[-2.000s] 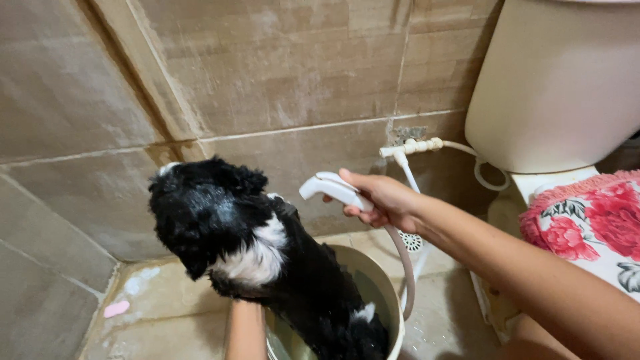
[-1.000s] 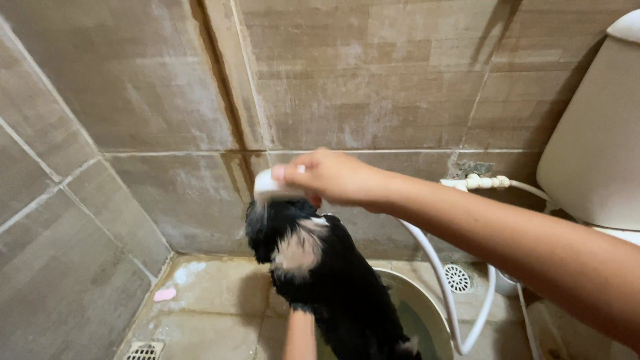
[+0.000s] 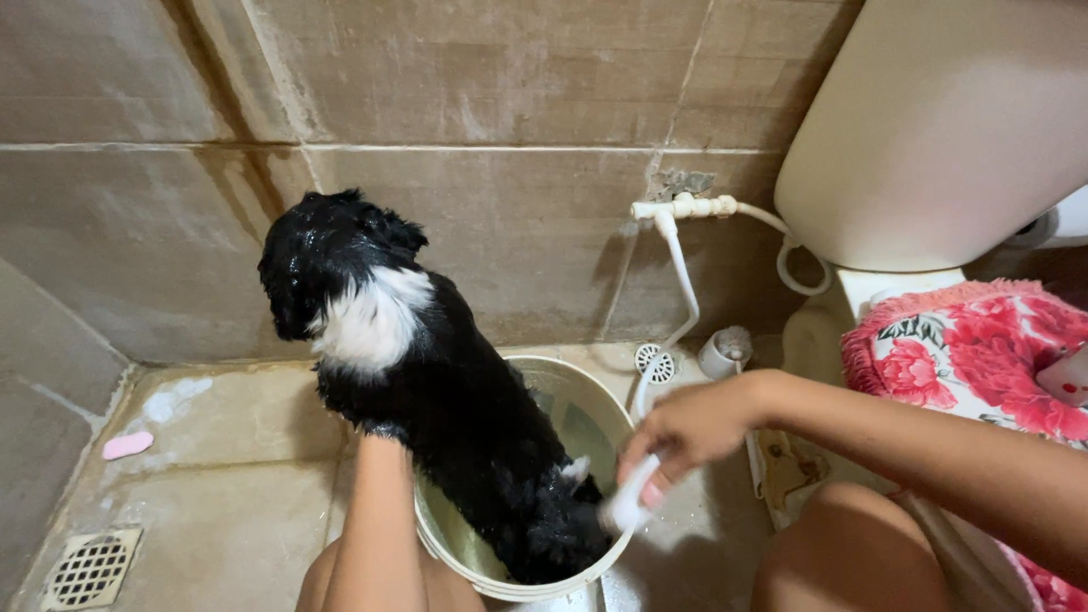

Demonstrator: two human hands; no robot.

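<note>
A wet black and white dog [image 3: 459,382] leans with its rear in a white bucket [image 3: 608,391] holding water. Its head and chest rise above the left rim, facing away. My left forearm reaches up under the dog's chest; the left hand is hidden beneath its fur, so its grip does not show. My right hand [image 3: 680,433] is closed around a white handheld sprayer [image 3: 629,501], blurred, its head low beside the dog's rump at the bucket's right rim. A white hose [image 3: 680,280] hangs from the wall valve [image 3: 684,206] and passes behind the right hand.
A toilet [image 3: 918,136] with a red floral cover [image 3: 943,357] stands at the right. A round drain [image 3: 654,363] and a white cup-like holder [image 3: 725,352] are behind the bucket. Pink soap [image 3: 127,445] and a square drain grate [image 3: 92,568] are at the left. Tiled walls stand close behind.
My right hand has moved the sprayer from the dog's head down to its rump. The dog remains supported at the chest by my left arm.
</note>
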